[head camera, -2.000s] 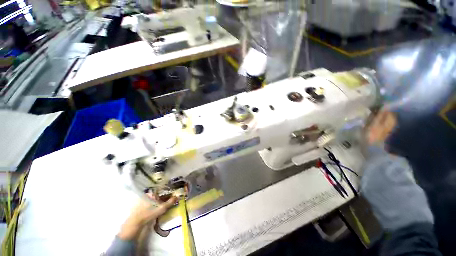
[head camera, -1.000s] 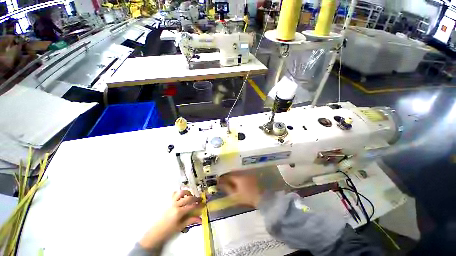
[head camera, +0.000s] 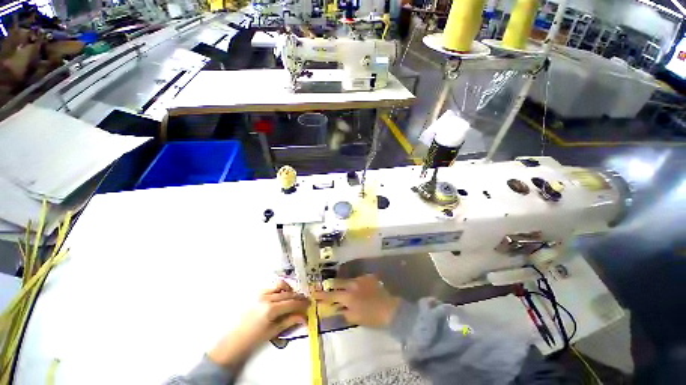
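A yellow webbing strip (head camera: 315, 347) hangs from the needle area of the white sewing machine head (head camera: 421, 233) toward me. My left hand (head camera: 280, 311) lies left of the strip with fingertips bent at its upper end. My right hand (head camera: 362, 300) is on the right side, fingertips at the same upper end of the strip, just below the presser foot area (head camera: 325, 277). Both hands seem to pinch the strip there; the fingers hide its end and the needle.
Loose yellow strips (head camera: 30, 289) and white sheets (head camera: 60, 154) are at the left. A blue bin (head camera: 192, 162) stands beyond the table (head camera: 150, 278). Red and black tools (head camera: 535, 316) lie right, beside a black cable. Yellow thread cones (head camera: 460, 26) stand behind the machine.
My right hand came from the handwheel to the needle area, and its fingertips have now closed in on the strip. My left hand stays by the strip. The view has shifted.
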